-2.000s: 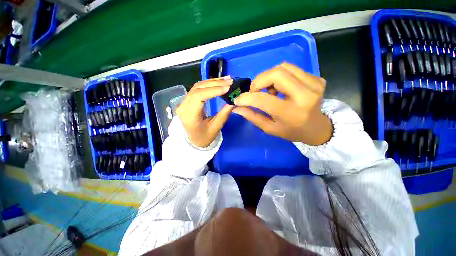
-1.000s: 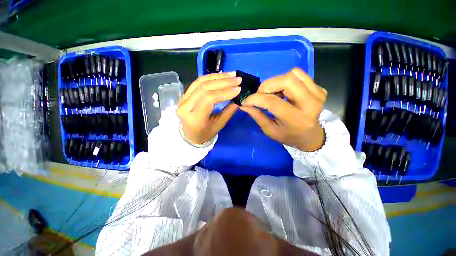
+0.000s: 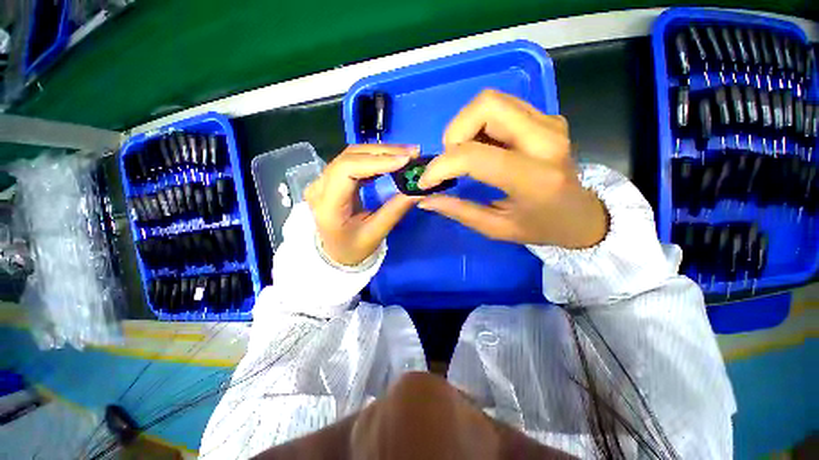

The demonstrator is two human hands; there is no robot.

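My left hand (image 3: 356, 203) and my right hand (image 3: 518, 174) meet above the blue work tray (image 3: 458, 286). Both hold a black housing (image 3: 439, 187) between their fingertips. A green circuit board (image 3: 414, 174) shows in or against the housing at its left end. The right fingers cover part of the housing. Two black units (image 3: 373, 115) lie upright side by side in the tray's upper left corner.
A blue tray with rows of black units (image 3: 250, 193) stands at left, another (image 3: 665, 162) at right. A clear plastic box (image 3: 266, 184) with small white pieces sits left of the work tray. Clear crinkled plastic (image 3: 70, 252) lies far left. A green belt (image 3: 296, 45) runs behind.
The housing has turned from upright to flatter between my fingertips, and the green board shows more clearly than one second ago. My hands stay over the tray. The camera view has shifted and tilted.
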